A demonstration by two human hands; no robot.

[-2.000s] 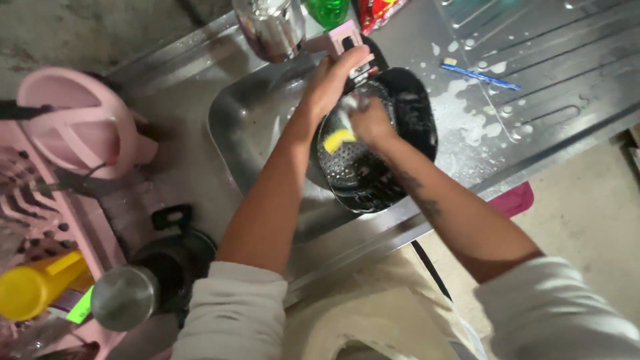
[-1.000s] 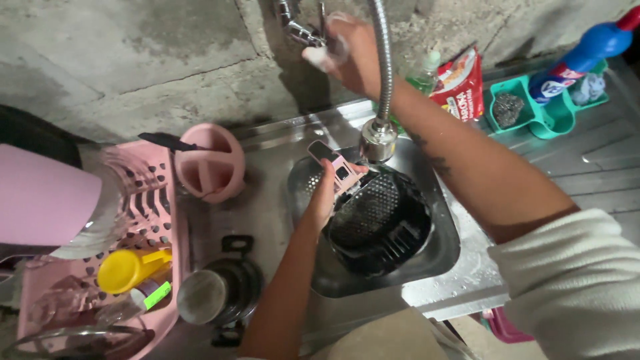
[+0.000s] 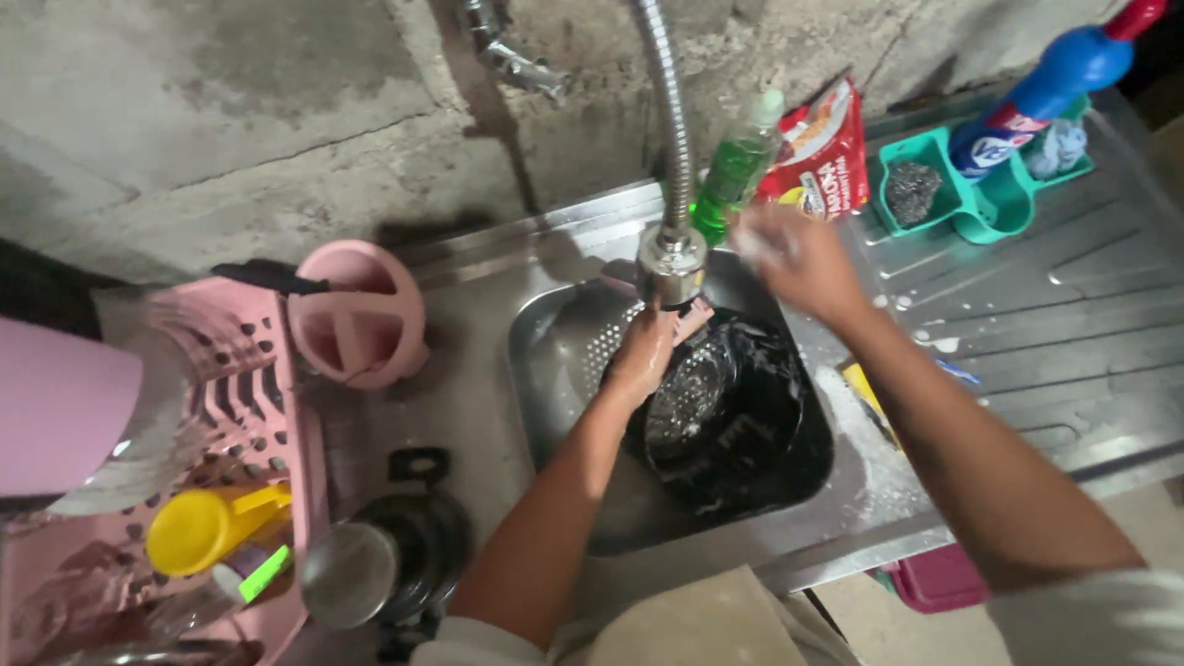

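A black air fryer basket (image 3: pixel 740 425) with a perforated bottom lies tilted in the steel sink (image 3: pixel 555 416). My left hand (image 3: pixel 647 347) grips its pink handle (image 3: pixel 692 319), partly hidden under the faucet head (image 3: pixel 672 264) on its flexible metal hose. Blurred and soapy, my right hand (image 3: pixel 795 254) is raised beside the green soap bottle (image 3: pixel 737 176) and the red food packet (image 3: pixel 823 153); nothing can be made out in it. Under my right forearm, a yellow sponge (image 3: pixel 867 388) rests on the wet counter near a blue item (image 3: pixel 957 372).
On the left stand a pink dish rack (image 3: pixel 305 462) with a yellow cup (image 3: pixel 190 532), a pink divided holder (image 3: pixel 359 319) and dark pots (image 3: pixel 421 546). At the back right, a teal caddy (image 3: pixel 994 208) holds a steel scourer (image 3: pixel 911 190) and a blue bottle (image 3: pixel 1045 97). Behind is a concrete wall.
My right hand has come down from the wall tap toward the soap bottle. Two seconds ago it was inside the basket with something yellow. The left hand stays on the handle.
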